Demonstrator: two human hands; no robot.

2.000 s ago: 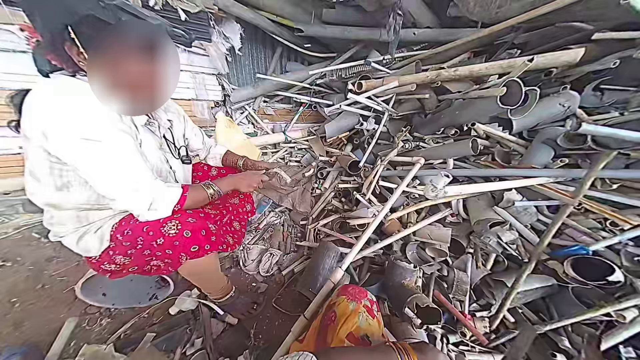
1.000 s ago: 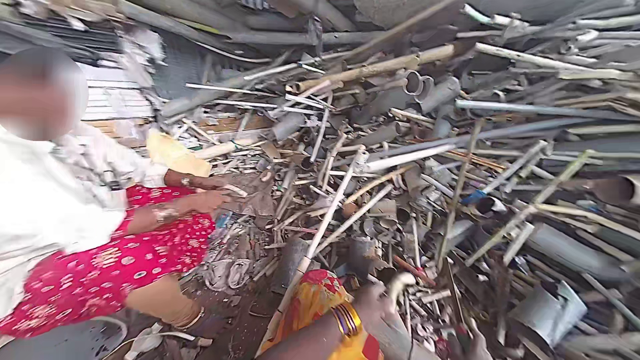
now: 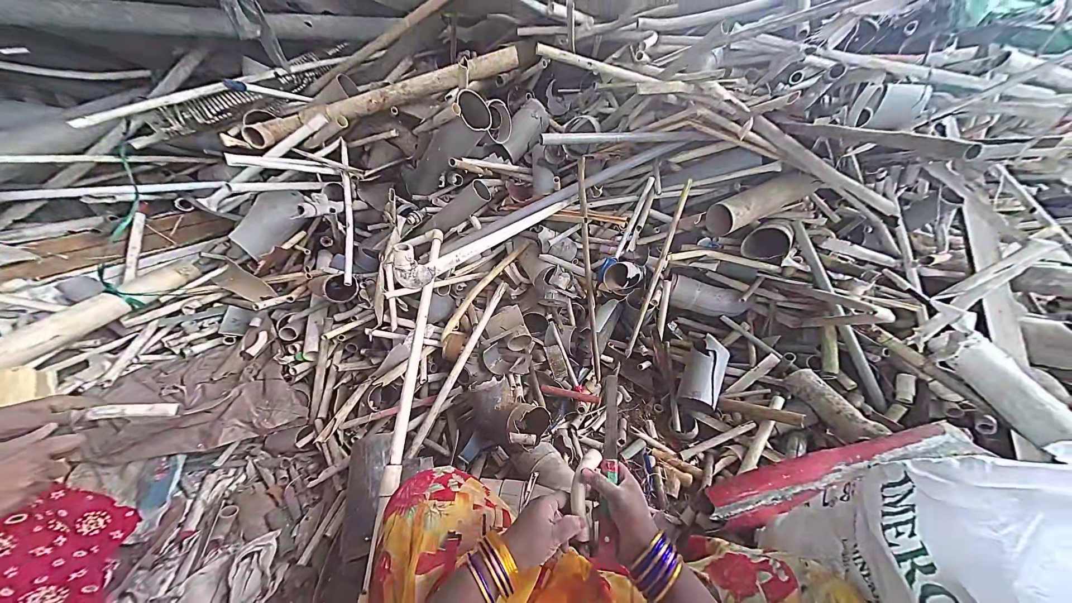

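My left hand (image 3: 544, 529), with gold and purple bangles at the wrist, grips a short off-white plastic pipe piece (image 3: 579, 494) in front of my lap. Close beside it on the right, my right hand (image 3: 621, 507) is closed on the green and red handle of a knife-like tool (image 3: 610, 473). Its narrow dark blade points up and away from me. The thumb and fingers of the right hand also come against the upper part of the pipe piece. Yellow and red patterned cloth (image 3: 444, 511) covers my knees.
A large heap of scrap plastic pipes (image 3: 502, 218) spreads ahead. One long pale pipe (image 3: 414, 360) slants toward my left knee. At right lie a white printed sack (image 3: 963, 519) and a red-edged board (image 3: 837, 473). Another person's hand (image 3: 33, 452) is at the left edge.
The view has swung right, so the other person is now mostly out of frame. Both my hands are now together in front of my lap; a second ago they were farther apart.
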